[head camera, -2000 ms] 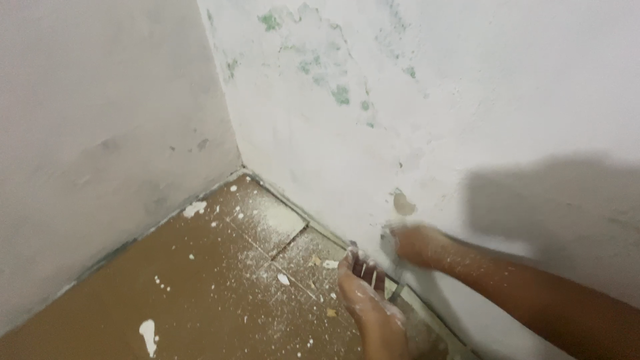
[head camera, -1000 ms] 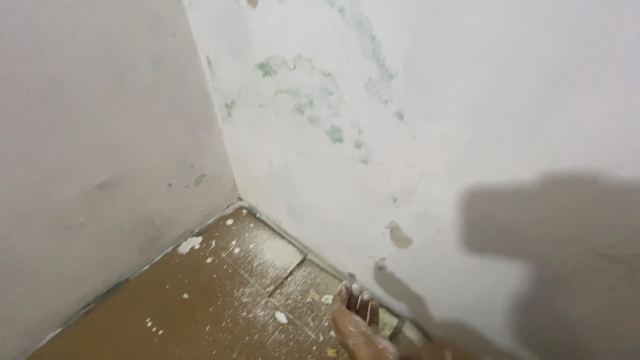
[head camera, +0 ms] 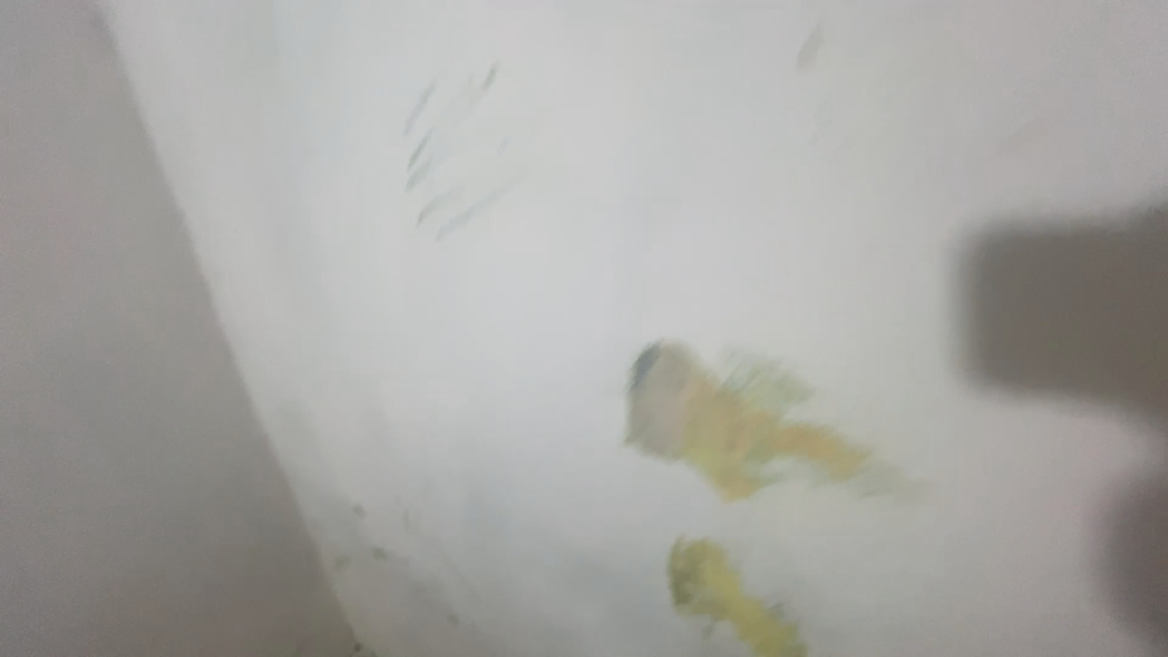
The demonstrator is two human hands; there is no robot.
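Neither my left hand nor my right hand is in the head view now. A white painted wall (head camera: 547,301) fills most of it, blurred. Right of centre the wall bears a bare patch (head camera: 730,420) of grey, tan and yellowish green, where the coating looks worn or flaked off. Below it is a smaller yellow-green patch (head camera: 730,593). Several thin grey scratches (head camera: 447,155) run slantwise at the upper left of this wall.
A greyer wall (head camera: 109,365) meets the white one at a slanting corner on the left. Small dark specks (head camera: 365,538) lie near that corner, low down. A dark shadow (head camera: 1068,310) falls on the wall at the right.
The view has swung up the wall, and the speckled floor seen earlier is out of it. Both hands, seen low by the wall's foot two seconds ago, are out of view.
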